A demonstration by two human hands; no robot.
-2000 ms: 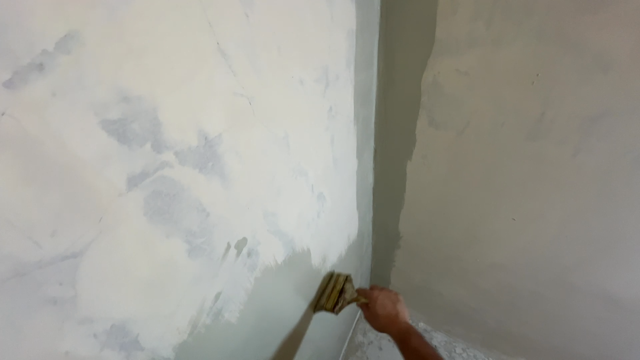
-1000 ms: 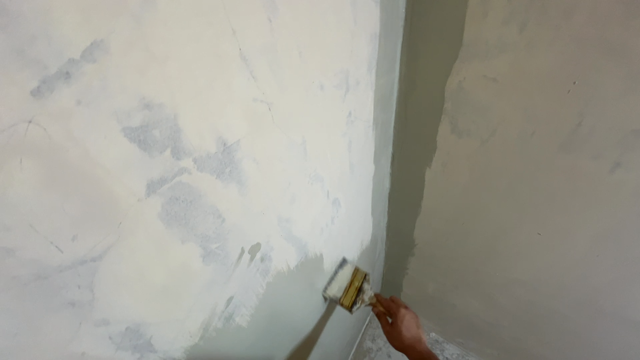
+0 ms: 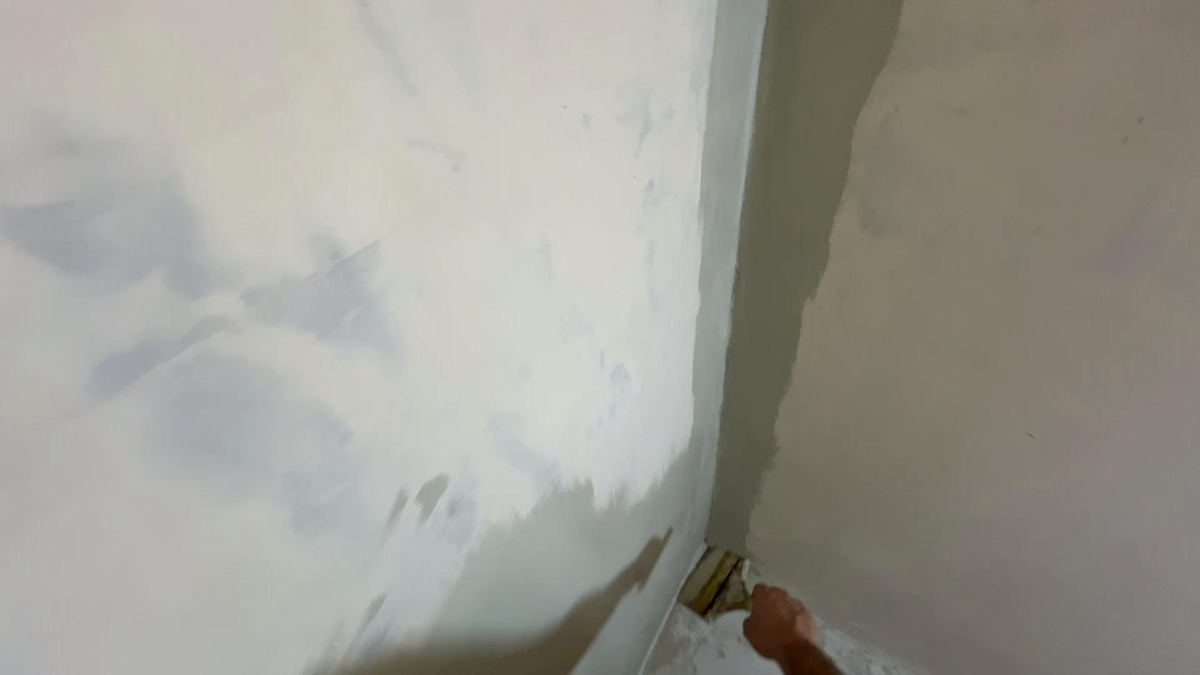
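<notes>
My right hand [image 3: 778,621] grips a wide flat paintbrush [image 3: 714,581] low down, where the two walls meet near the floor. The brush head lies at the foot of the corner; its bristle tips are hard to make out. Grey-green paint [image 3: 525,562] covers the lower part of the pale left wall [image 3: 525,281], and a strip of it runs up both sides of the corner. My left hand is out of view.
The beige right wall [image 3: 1012,328] bears a darker painted band [image 3: 787,234] along the corner. A paint-marked floor [image 3: 694,647] shows at the bottom. A shadow falls across the lower left wall.
My right hand has moved the brush from the painted lower part of the left wall down and right to the foot of the corner.
</notes>
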